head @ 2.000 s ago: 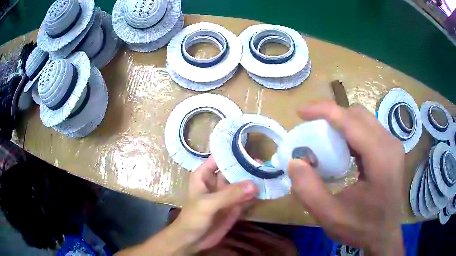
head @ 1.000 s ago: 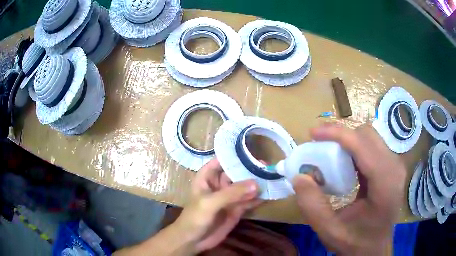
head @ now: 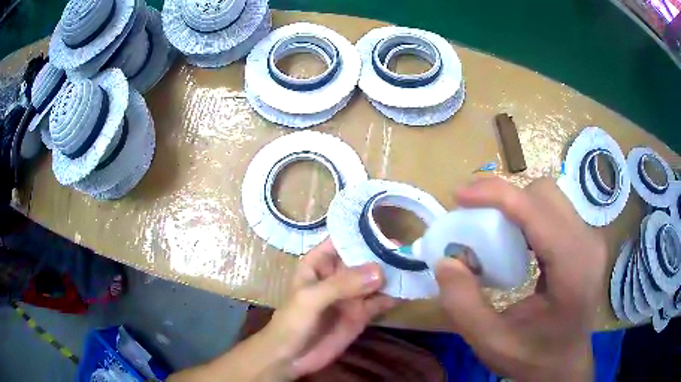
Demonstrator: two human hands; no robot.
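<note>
My left hand (head: 328, 298) grips the near left edge of a grey-white brim ring (head: 351, 224), tilted above the worktop. The ring has a dark band round its raised neck. My right hand (head: 534, 276) holds a white glue bottle (head: 485, 242) on its side. Its blue-green tip (head: 404, 250) is at the lower inner edge of the neck; whether it touches is hard to tell. Another brim ring (head: 261, 216) lies flat behind the held one, partly overlapped by it in view.
Stacked rings (head: 257, 82) and a second stack (head: 448, 82) lie at the back. Assembled hats (head: 75, 116) are grouped at left. More rings (head: 586, 209) lie at right. A brown block (head: 511, 143) and a blue sliver (head: 486, 167) lie behind the bottle. A blue crate (head: 93, 354) is on the floor.
The held ring and left hand have shifted slightly right. The bottle has moved right and a little nearer me since the earliest frame, its tip still at the ring's neck.
</note>
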